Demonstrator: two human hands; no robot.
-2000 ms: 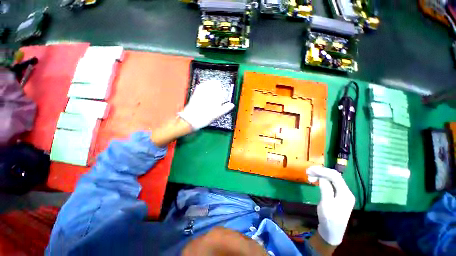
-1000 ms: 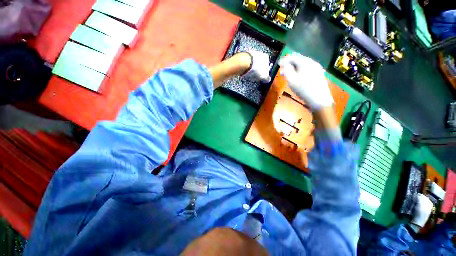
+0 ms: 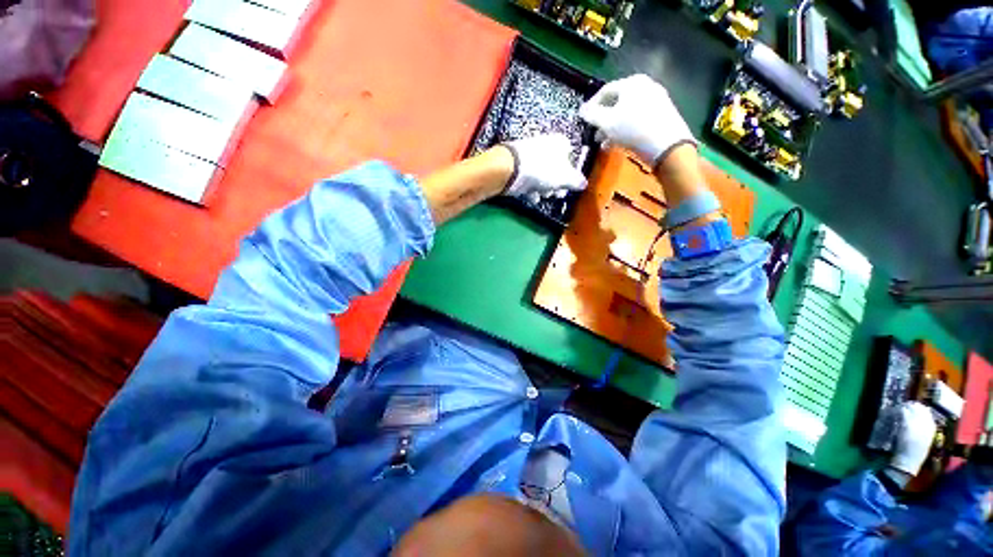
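The black screw tray holds a heap of tiny silver screws. My left hand, in a white glove, rests over the lower right part of the tray, its fingers bent. My right hand, also gloved, is over the tray's right edge and the top of the orange fixture, its thumb and fingertips close together. Whether either hand holds screws cannot be seen. The fixture has cut-out recesses and bears no board; my right forearm covers part of it.
The dark electric screwdriver lies right of the fixture, partly behind my sleeve. Pale green strips lie farther right, more on the red mat. Board assemblies stand on the conveyor. Another person's gloved hand is at lower right.
The view has turned since the oldest frame. My right hand has moved from the fixture's near corner to the tray's right edge. Since one second ago, my left hand has shifted slightly toward me.
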